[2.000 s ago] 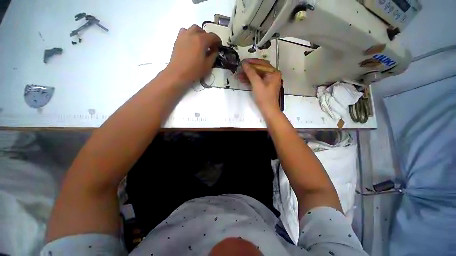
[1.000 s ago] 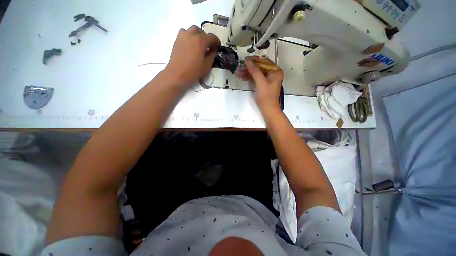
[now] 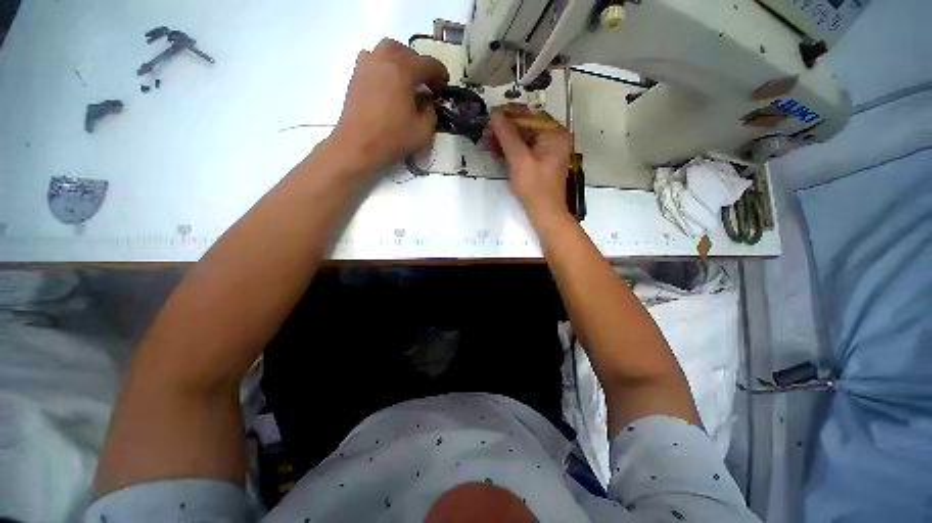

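The dark, shiny rotary hook area [image 3: 462,110] shows in the bed opening under the cream-white machine head [image 3: 674,46]. My left hand [image 3: 390,102] is at its left side, fingers bent at its edge; what the fingertips touch is hidden. My right hand [image 3: 531,153] is at its right side and grips a small tool by its tan wooden handle [image 3: 540,122]. The tool's tip is too small to make out. A large screwdriver [image 3: 575,189] lies on the bed just right of my right hand, its shaft pointing away from me.
At the table's left lie a half-moon needle plate [image 3: 78,198], a small dark block [image 3: 103,114] and a thin branched metal piece [image 3: 176,51]. At the right end are crumpled white cloth [image 3: 703,192] and green looped handles [image 3: 746,219]. A thread [image 3: 307,127] lies left of my left hand.
The view has shifted slightly. My right hand has turned a little, and more of the large screwdriver shows beside it. Both hands remain at the hook area.
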